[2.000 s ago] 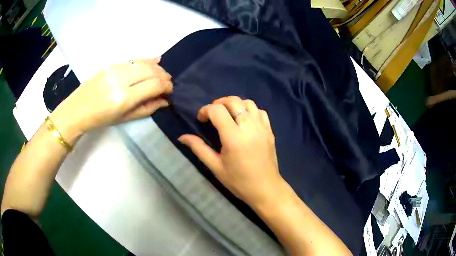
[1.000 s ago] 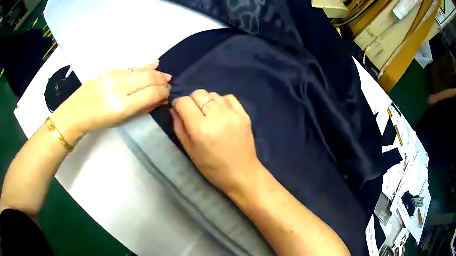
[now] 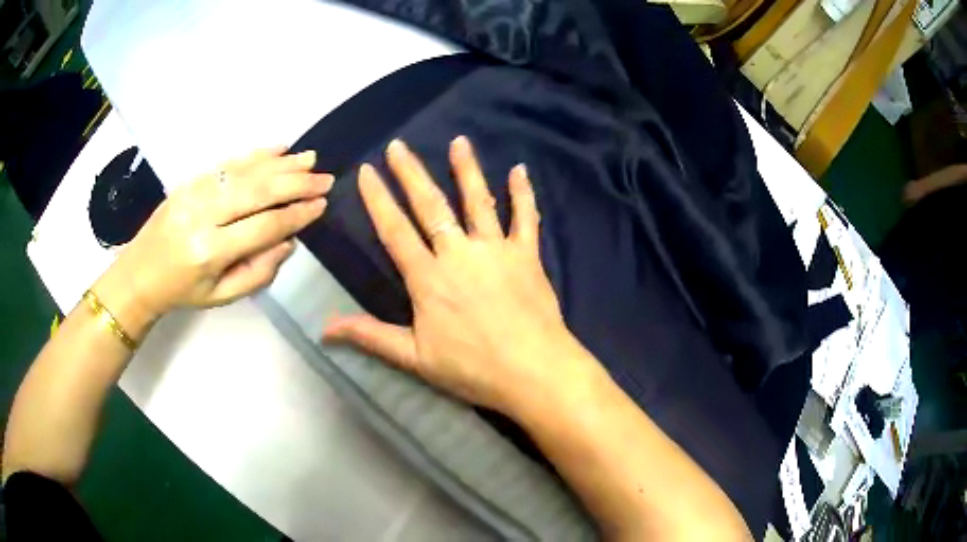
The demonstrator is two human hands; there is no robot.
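A dark garment with a shiny lining lies across the table and over a grey ribbed pad. My left hand is at the garment's left edge. Its fingers are close together and hold the edge; the thumb tip is partly hidden beneath them. My right hand lies flat on the dark cloth with its fingers spread. Its thumb reaches over the bare grey pad. It grips nothing.
The white-covered table extends below the pad. A round black item lies at its left end. White papers with dark scraps lie at the right. Wooden pieces stand at the upper right. Part of a person's arm shows at the far right.
My left hand has moved a little left, and the garment's edge has shifted left with it. My right hand has left the edge and opened flat on the cloth.
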